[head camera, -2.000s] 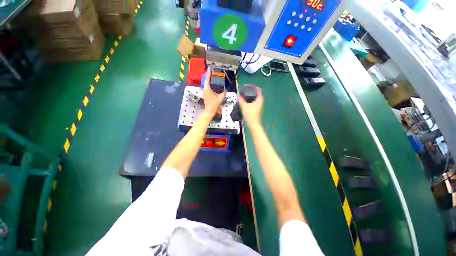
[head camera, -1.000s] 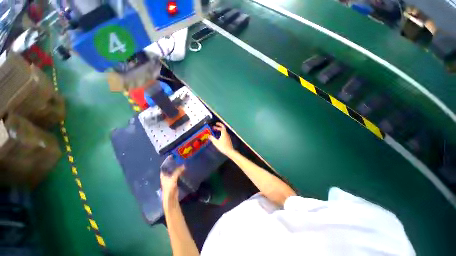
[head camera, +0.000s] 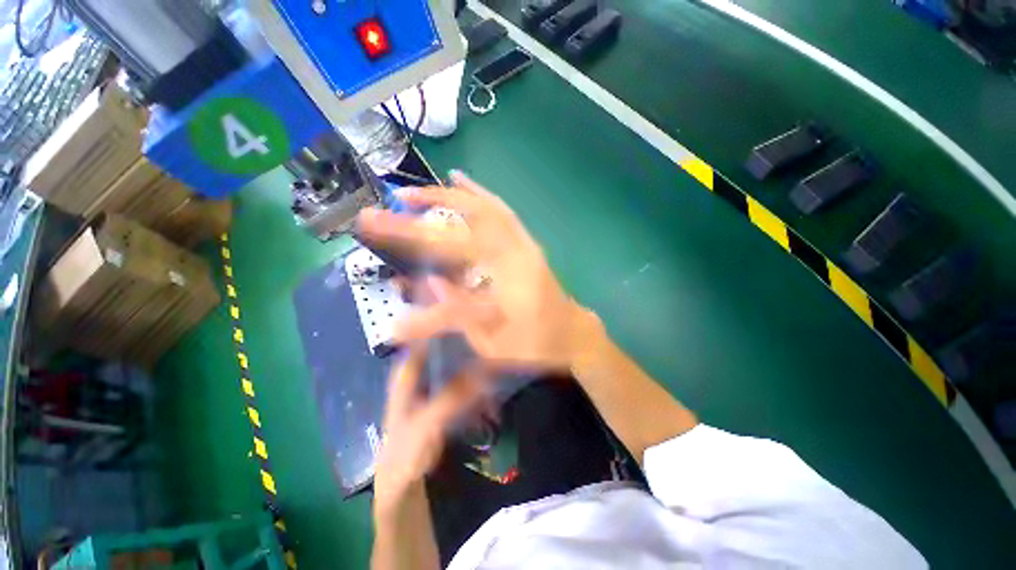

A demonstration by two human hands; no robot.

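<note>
My right hand (head camera: 501, 278) is raised over the fixture and strongly blurred; its fingers reach left across the perforated base plate (head camera: 379, 312). A dark shape shows under its fingers, and I cannot tell if it holds it. My left hand (head camera: 418, 418) is lower and nearer to me, also blurred. A dark grey piece, seemingly a plastic housing (head camera: 450, 359), sits between its thumb and fingers. The press head (head camera: 240, 134) with the green 4 is at the upper left, its grey metal tool (head camera: 334, 200) below. My hands hide most of the fixture and the start control.
The dark machine table (head camera: 332, 367) lies left of my hands. The green conveyor (head camera: 657, 290) runs at the right, with several dark housings (head camera: 830, 180) beyond its hazard-striped strip (head camera: 769, 220). The control panel (head camera: 362, 45) hangs above. Cartons (head camera: 128, 278) stand at the left.
My hands have left the sides of the start control; the right has moved up and left over the fixture, the left slightly right. The camera view has shifted.
</note>
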